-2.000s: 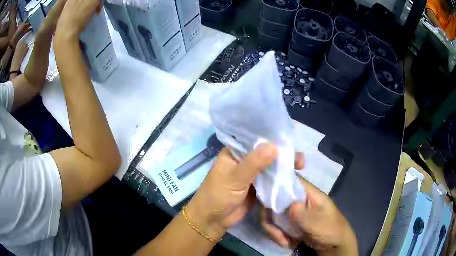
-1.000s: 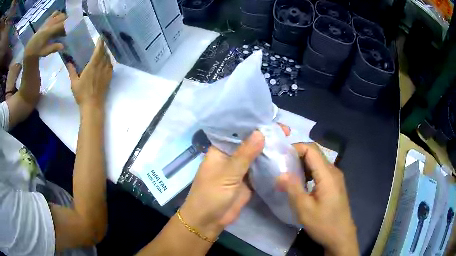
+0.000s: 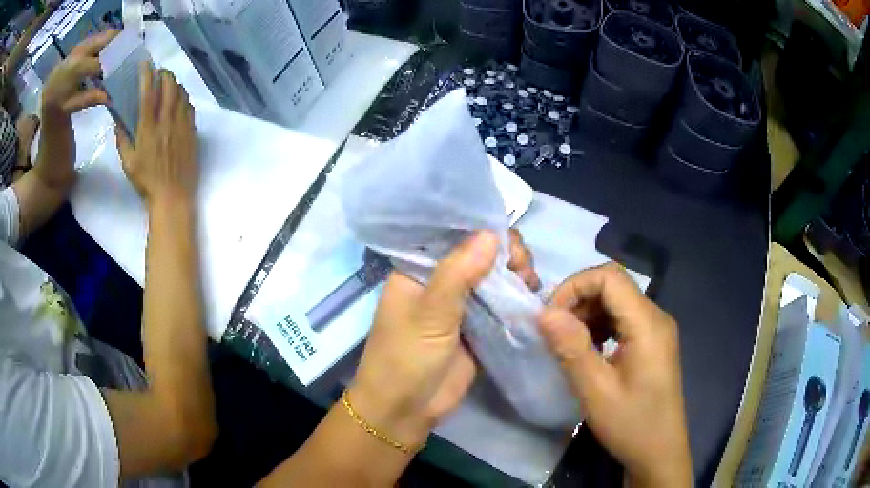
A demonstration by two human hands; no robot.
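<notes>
A whitish translucent sleeve [image 3: 424,181] is held up over the mat, its pointed end up and its rounded end down. What is inside it cannot be made out. My left hand [image 3: 429,334] grips the sleeve at its middle, thumb on top. My right hand [image 3: 615,353] pinches the sleeve's right side near the lower part with thumb and forefinger. A pale blue MINI FAN box [image 3: 320,329] lies on the white foam mat [image 3: 563,229], partly hidden behind my left hand and the sleeve.
Another person's hands [image 3: 162,143] hold a box at left. Upright boxes [image 3: 277,57] stand behind. Small caps [image 3: 520,124] lie beyond the mat. Black housings [image 3: 711,105] are stacked at back right. More boxes [image 3: 806,410] lean at right on a tan surface.
The sleeve's top has tipped left and its lower part has flattened. My right fingers have drawn together on its side. The other person's hands have come down onto a box.
</notes>
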